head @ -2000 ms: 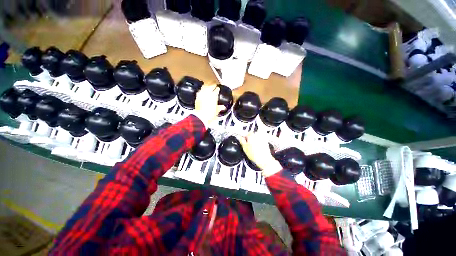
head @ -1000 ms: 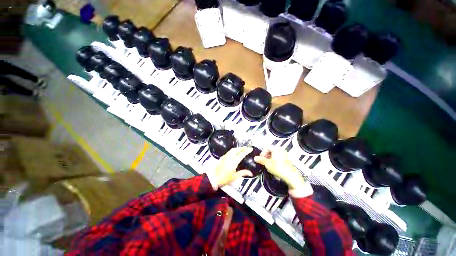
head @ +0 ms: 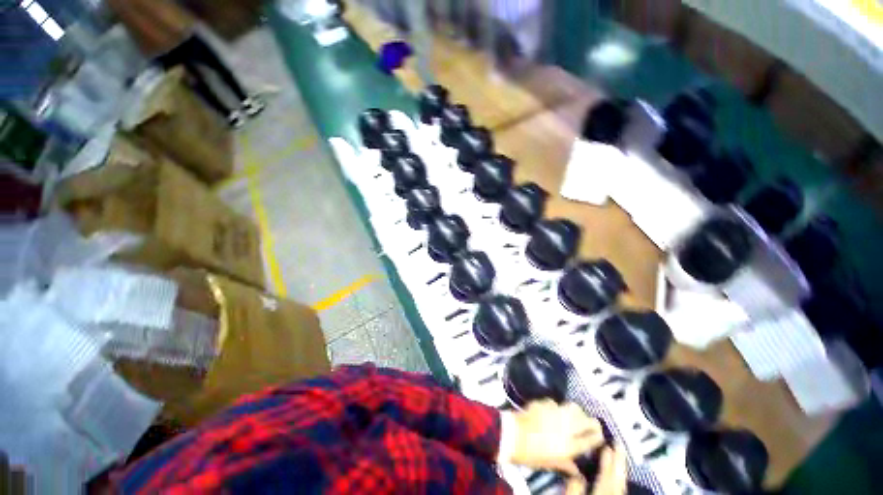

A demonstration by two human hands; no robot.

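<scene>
Two close rows of white camera bodies with glossy black camera heads (head: 471, 276) run along the green bench from the lower right towards the top. My left hand (head: 552, 435) is at the lower end of the near row, its fingers closed around a black camera head (head: 593, 462) that is mostly hidden. My right hand (head: 610, 472) touches the same head from the other side; only its fingers show, cut off by the bottom edge. Any small piece between the fingers cannot be made out.
Further units, white blocks with black heads (head: 715, 248), stand on brown board (head: 571, 218) to the right. Left of the bench are a tiled aisle with yellow lines (head: 261, 227), cartons (head: 194, 218) and pale packing material (head: 58, 329). A person's legs (head: 208, 72) show at the upper left.
The view has swung left, bringing the aisle and cartons in. Both hands have come together on a head in the near row and now sit lower in the picture, the right one mostly out of it.
</scene>
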